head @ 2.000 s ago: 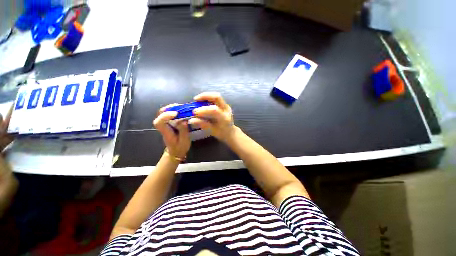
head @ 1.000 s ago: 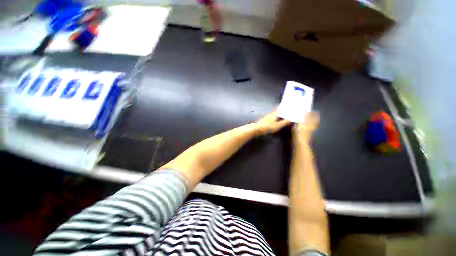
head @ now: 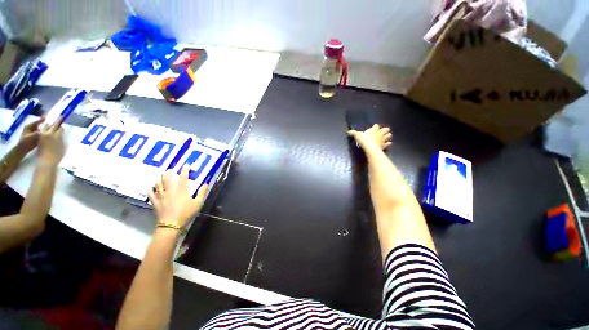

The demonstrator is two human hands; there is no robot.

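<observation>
A row of white and blue retail boxes point(head: 132, 147) lies at the left. My left hand point(head: 175, 196) is at its right end, with fingers and thumb around the end retail box point(head: 199, 164), which sits slightly apart from the row. My right hand point(head: 372, 138) reaches forward over the near end of a black smartphone point(head: 359, 118) lying flat; the hand hides part of it, and a grip on it cannot be made out. Finished retail boxes point(head: 454, 187), white on top with blue sides, lie stacked at the right on the black table.
A tape gun point(head: 563, 233) stands at the far right and another point(head: 177, 84) at the back left. A clear bottle point(head: 330, 69) and a printed carton point(head: 494, 87) stand at the far edge. Crumpled blue plastic point(head: 145, 48) lies back left. Another person's hands point(head: 45, 136) hold a box at left.
My hands have parted: the left moved to the row of boxes, the right to the smartphone. The box they held together is now on the stack at the right. The view has shifted.
</observation>
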